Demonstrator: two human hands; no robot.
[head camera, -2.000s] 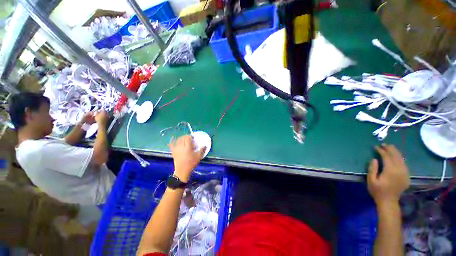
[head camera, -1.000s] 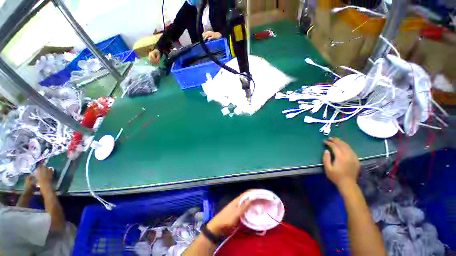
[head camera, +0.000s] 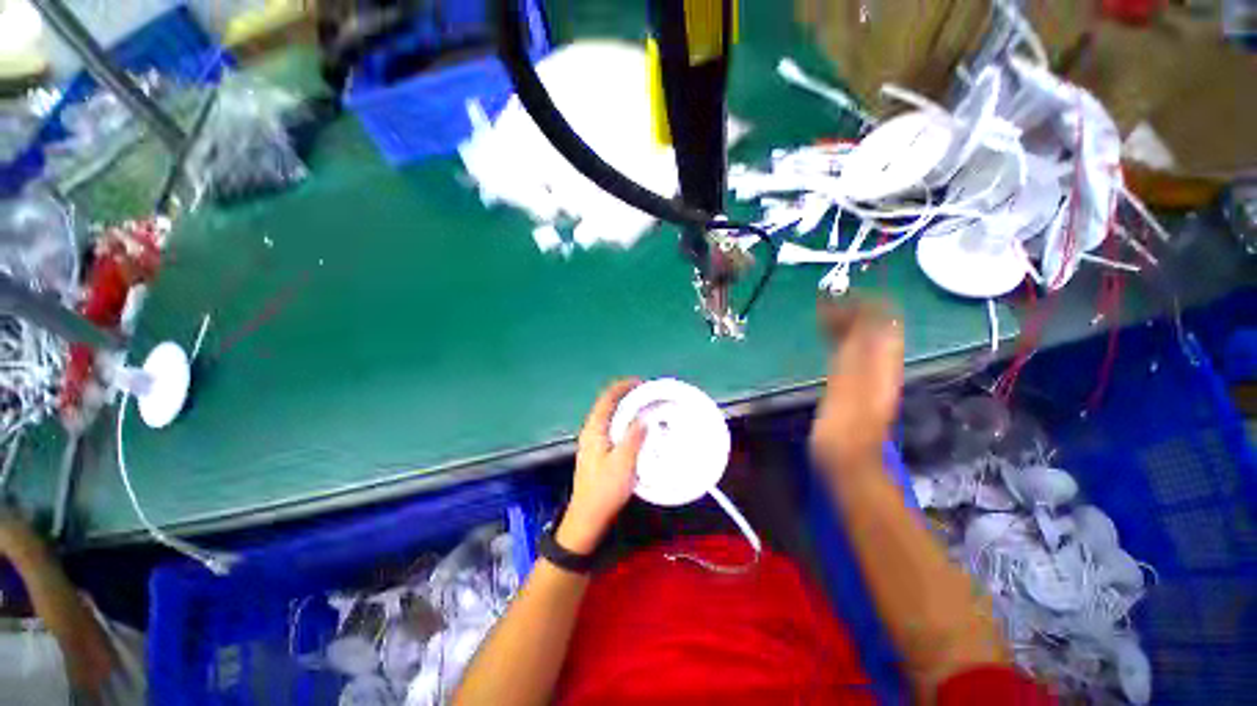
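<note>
My left hand (head camera: 607, 462) holds a round white plastic housing (head camera: 678, 444) by its left side, at the bench's front edge, its hollow side facing up. A white cable (head camera: 738, 521) hangs from it toward my lap. My right hand (head camera: 862, 372) is raised at the bench edge to the right, blurred; whether it holds anything cannot be told. The black screwdriver (head camera: 699, 124) with a yellow band hangs above the bench, its metal tip beyond the housing, not touching it.
A bundle of wired discs (head camera: 972, 255) lies at the bench's right. Blue crates with discs stand below, left (head camera: 207, 607) and right (head camera: 1179, 455). A single disc (head camera: 163, 384) is at the left. White fittings (head camera: 586, 207) lie near a blue bin (head camera: 427, 104). Another person's arm (head camera: 62, 600) shows at lower left.
My left hand has raised the housing from my lap to the bench edge. My right hand has lifted off the bench top. The driver appears larger and lower as the view shifted.
</note>
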